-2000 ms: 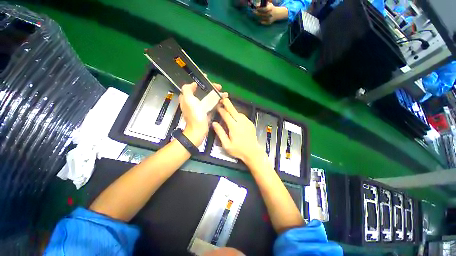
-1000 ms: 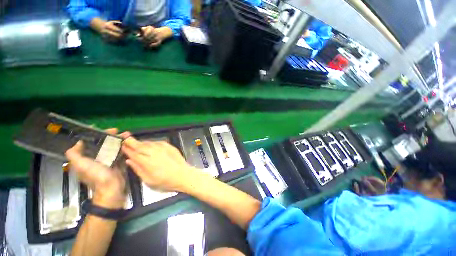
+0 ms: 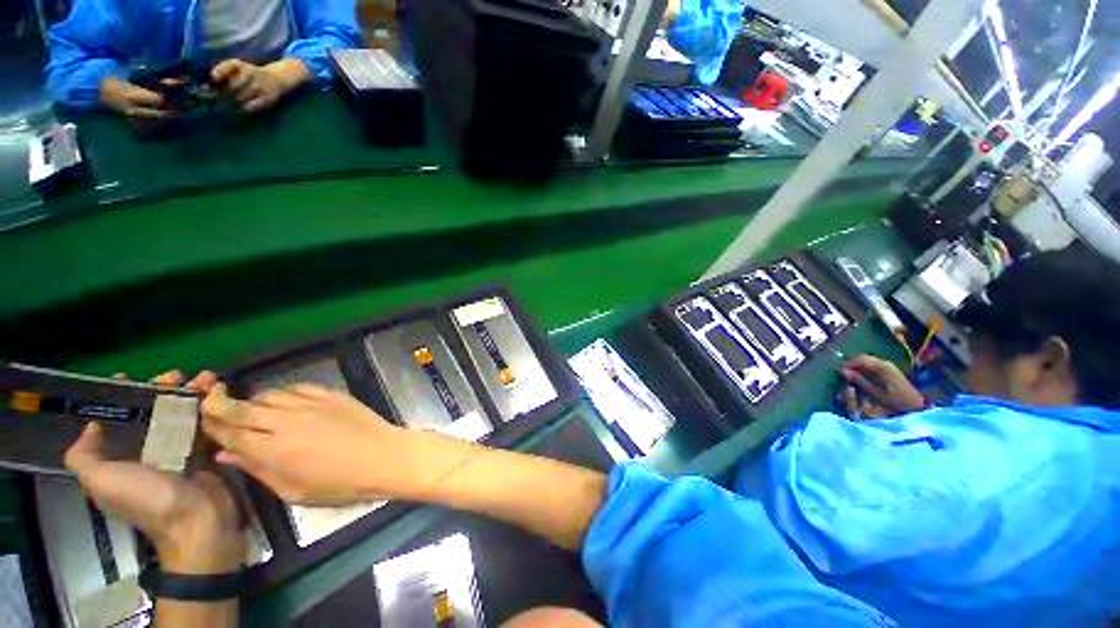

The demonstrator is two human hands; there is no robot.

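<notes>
My left hand (image 3: 154, 497), with a black wristband, holds a display module (image 3: 74, 423) from below at the left edge. The module's dark back, with a black flex strip and orange end, faces up; its far left end is cut off by the picture's edge. My right hand (image 3: 301, 448) has its fingertips at the module's right end, beside a pale piece (image 3: 170, 432). Whether they grip it I cannot tell. The foam tray (image 3: 540, 356) lies under and beyond my hands, holding several modules. Another module (image 3: 430, 586) lies on the black mat near me.
A bright silver frame (image 3: 620, 399) lies right of the tray. A black tray of phone frames (image 3: 762, 329) is beyond it. A person in blue (image 3: 860, 503) sits close at right. Another person's hands (image 3: 252, 84) work across the line, beside black stacked trays (image 3: 504, 86).
The view has swung right, so my hands and the tray sit further left in the picture. The module is still held in my left hand, now turned nearly level, my right fingers at its end.
</notes>
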